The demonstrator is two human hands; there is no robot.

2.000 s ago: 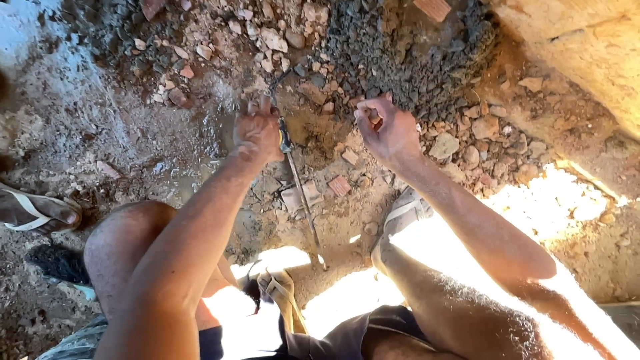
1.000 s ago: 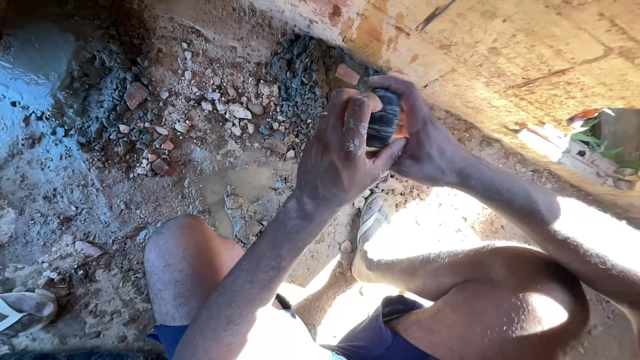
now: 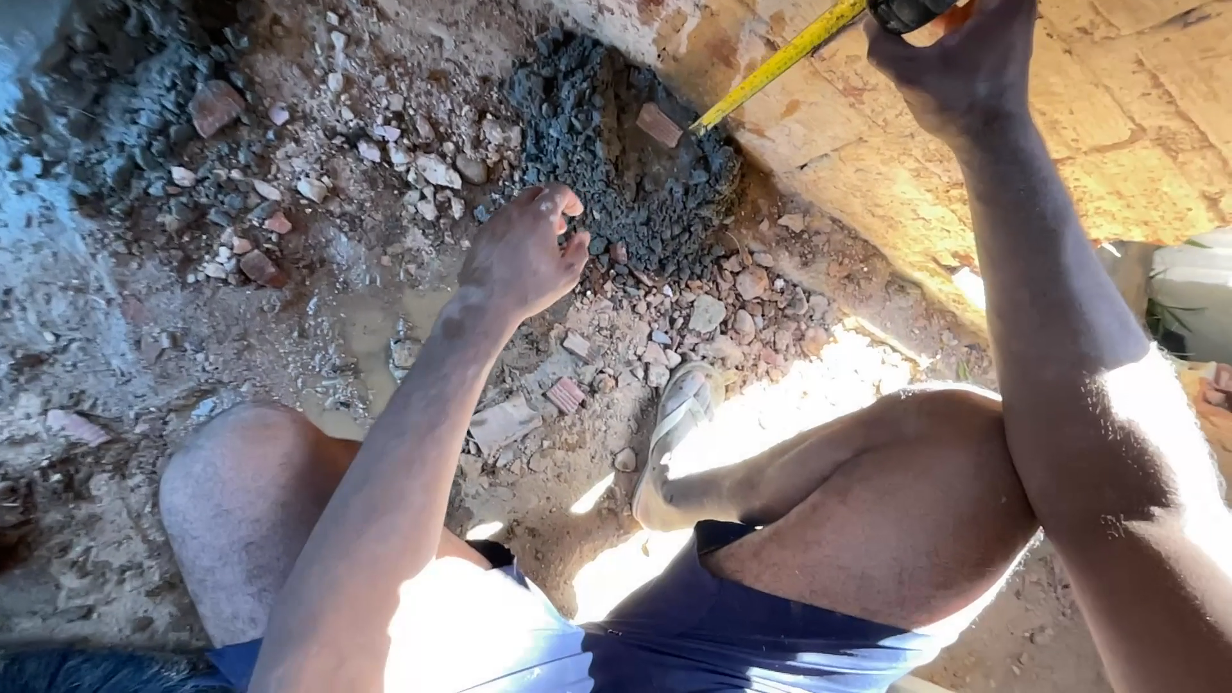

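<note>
My right hand (image 3: 962, 72) grips a dark tape measure case (image 3: 905, 12) at the top right, partly cut off by the view's edge. From it a yellow tape blade (image 3: 780, 65) runs down and left along the wall, its lower end beside a small brick piece (image 3: 659, 125). That piece rests in a hollow in a heap of wet grey mortar or concrete (image 3: 616, 212) at the wall's foot. My left hand (image 3: 529, 245), its fingers curled and apart, holds nothing over the heap's lower left edge.
A brick wall (image 3: 895, 164) slants across the upper right. Another grey heap (image 3: 135, 106) lies upper left, with rubble (image 3: 433, 173) between the two. A shallow puddle (image 3: 375, 337) lies between my knees and the rubble. My sandalled foot (image 3: 683, 414) stands right of a broken tile piece (image 3: 505, 423).
My right hand has moved up and right along the wall with the tape measure, and the yellow blade now shows. My left hand has come away from the case. The thin rod seen earliest is out of view.
</note>
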